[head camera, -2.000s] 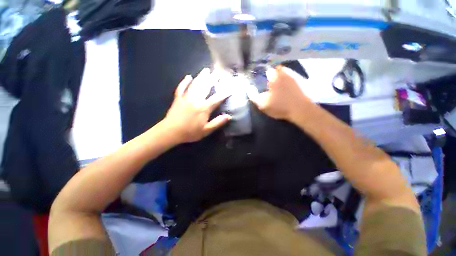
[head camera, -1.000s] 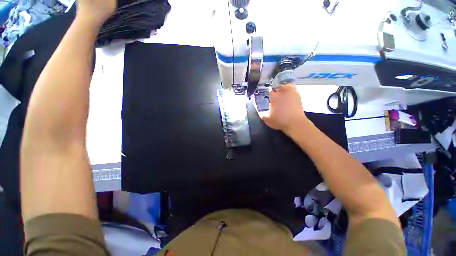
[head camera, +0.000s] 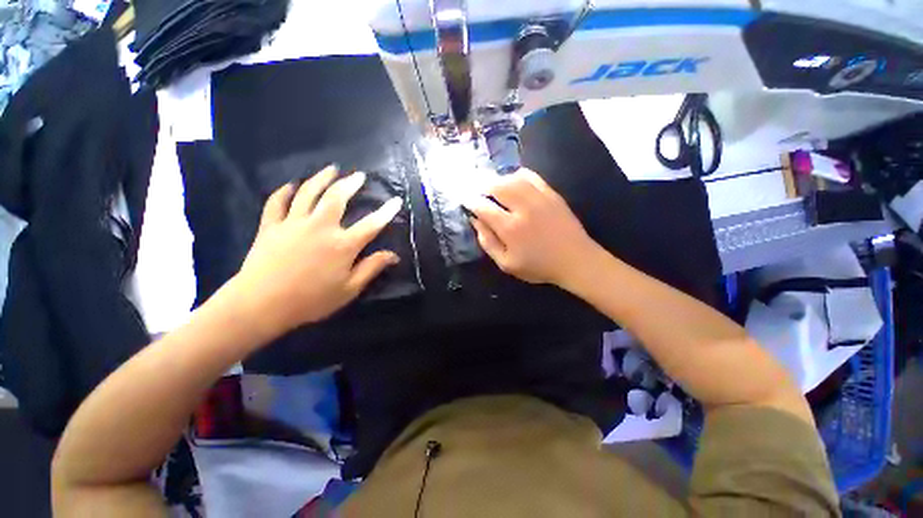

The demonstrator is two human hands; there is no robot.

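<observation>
A large black garment panel (head camera: 294,106) lies spread under the white sewing machine (head camera: 648,63) with "JACK" lettering. A strip with a whitish face (head camera: 457,235) runs from the bright presser foot area (head camera: 460,137) toward me. A second dark piece with a pale edge line (head camera: 403,265) lies just left of it. My left hand (head camera: 322,243) rests on this piece with fingers spread. My right hand (head camera: 521,225) has its fingertips bunched on the strip just below the presser foot; whether it pinches cloth is hard to tell.
Black-handled scissors (head camera: 690,140) lie right of the machine needle. A stack of black cut pieces (head camera: 202,35) is at the upper left. Black cloth (head camera: 66,233) hangs at the left. A blue basket (head camera: 860,405) stands at the lower right, and a small dark box (head camera: 845,205) sits at the right table edge.
My left hand has come back from the stack at the upper left onto the panel, where another dark piece now lies. My right hand has moved from beside the needle down onto the strip.
</observation>
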